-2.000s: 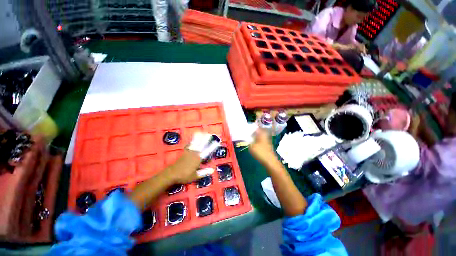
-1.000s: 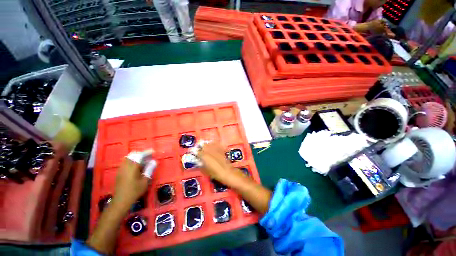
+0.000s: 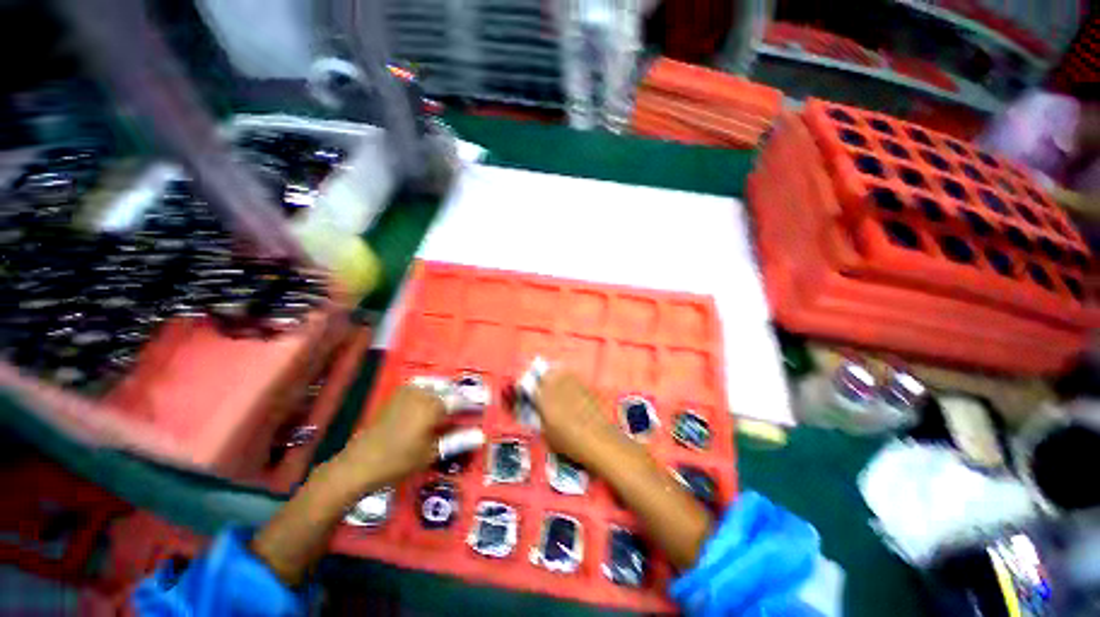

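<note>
The red-orange compartment tray (image 3: 591,316) lies on the bench in front of me, with square dark-faced watch units (image 3: 561,541) in its nearer pockets and empty pockets in its far rows. My left hand (image 3: 408,424), with white finger cots, is over the tray's left part, its fingertips beside a watch unit (image 3: 468,389). My right hand (image 3: 567,412), also with white cots, is over the tray's middle, fingertips pinched near something small and dark. Blur hides whether either hand grips anything.
A white sheet (image 3: 591,221) lies behind the tray. A bulk load of dark watch pieces (image 3: 145,283) is at left, with a white bin (image 3: 368,181) behind. Stacked filled trays (image 3: 832,283), bottles (image 3: 859,386) and white wipes (image 3: 935,500) are at right. Stacked trays (image 3: 706,105) stand at the back.
The view has swung left, so the bench things sit further right and more bulk pieces show. My two hands are closer together, both over the tray's left and middle part.
</note>
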